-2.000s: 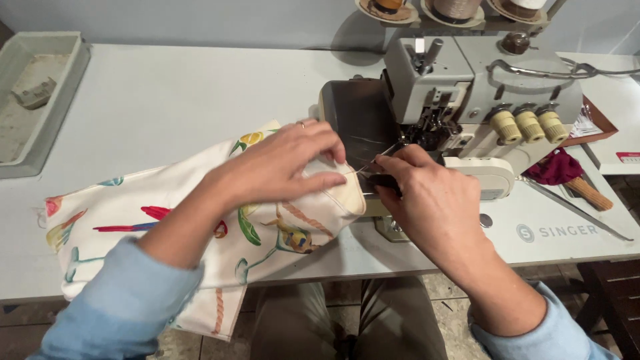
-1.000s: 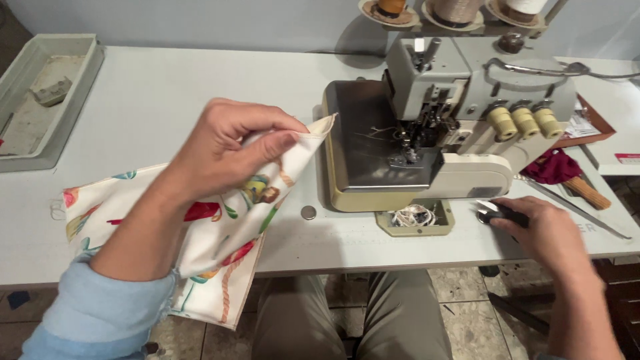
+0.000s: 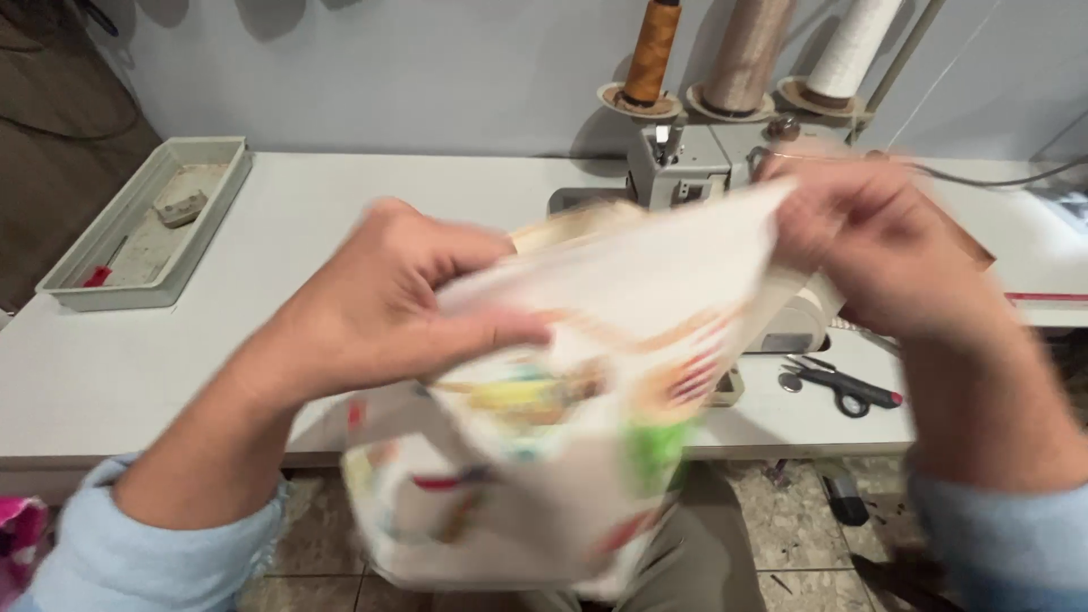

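Observation:
A piece of white fabric with a colourful print (image 3: 544, 408) hangs between my two hands over the front edge of the table, blurred by motion. My left hand (image 3: 425, 297) pinches its upper left part between thumb and fingers. Up at its right corner, my right hand (image 3: 858, 229) grips the cloth in front of the grey sewing machine (image 3: 680, 166). Much of the machine is hidden behind fabric and hand. Small black-handled thread snips (image 3: 841, 384) lie on the table below my right hand, beside a round metal disc (image 3: 790, 382).
On the left of the white table (image 3: 297, 221) stands a grey plastic tray (image 3: 208, 217) with small items in it. Behind the machine, orange (image 3: 653, 51), beige (image 3: 750, 55) and white (image 3: 854, 47) thread cones stand on holders. A dark object (image 3: 844, 500) lies on the tiled floor.
My right hand, at the snips on the table a second ago, now holds the cloth's right corner. The snips have been let go. The fabric is lifted off the table, and the view has tilted up.

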